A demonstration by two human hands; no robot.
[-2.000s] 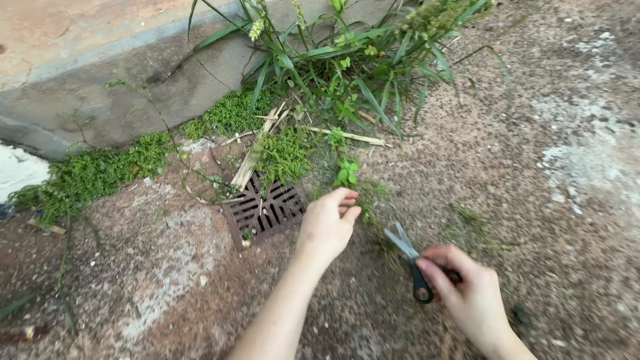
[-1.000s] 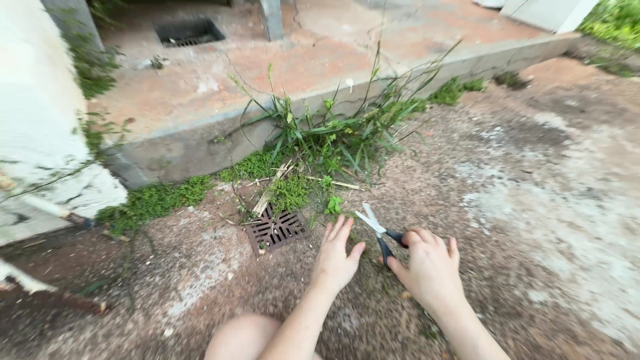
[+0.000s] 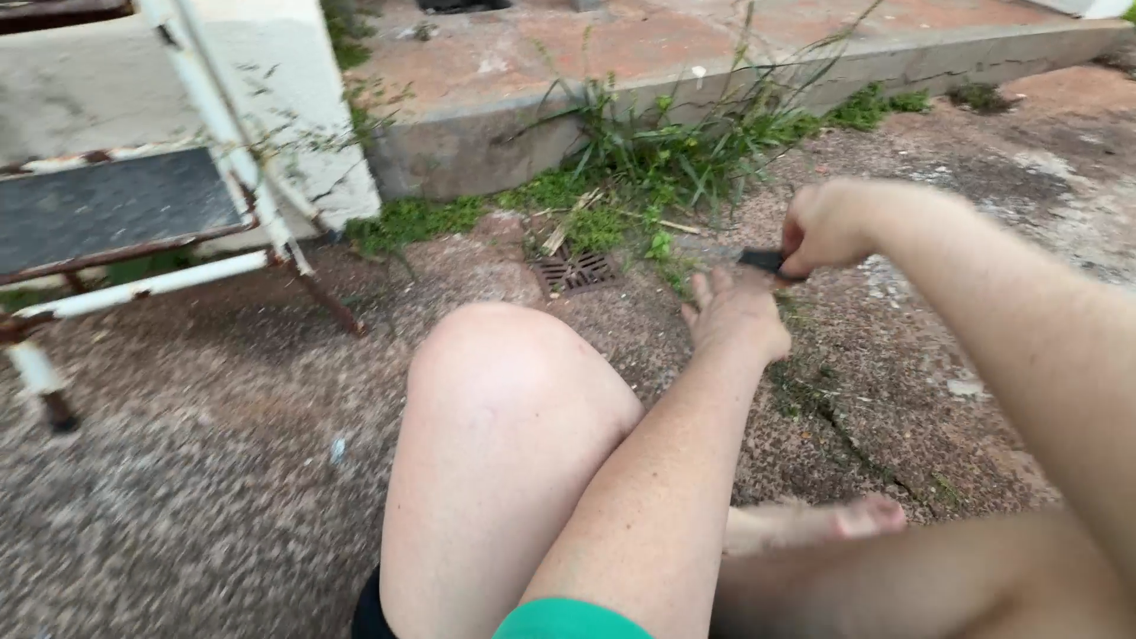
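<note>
My right hand [image 3: 830, 229] grips the black handle of the scissors [image 3: 761, 259]; their blades cannot be made out. Just below and left of it, my left hand [image 3: 735, 311] is low over the ground with its fingers spread, and I see nothing held in it. Small green weeds [image 3: 658, 247] grow beyond my left fingers. A rusty metal drain grate [image 3: 577, 272] lies to the left of that hand, with low green plants [image 3: 596, 229] and dry stalks [image 3: 568, 222] at its far edge. Taller grass [image 3: 683, 160] stands against the concrete step.
A concrete step [image 3: 470, 155] runs across the back. At the left stands a rusty white metal frame [image 3: 146, 286] with a dark panel [image 3: 115, 209], near a white wall [image 3: 351, 169]. My bent knee [image 3: 497, 355] and a bare foot [image 3: 865, 517] are close by. A crack [image 3: 852, 444] crosses the ground.
The view has swung left and widened, bringing in the metal frame and my legs. My right hand, earlier beside the left one, is now beyond it with the scissors, its forearm reaching across from the right.
</note>
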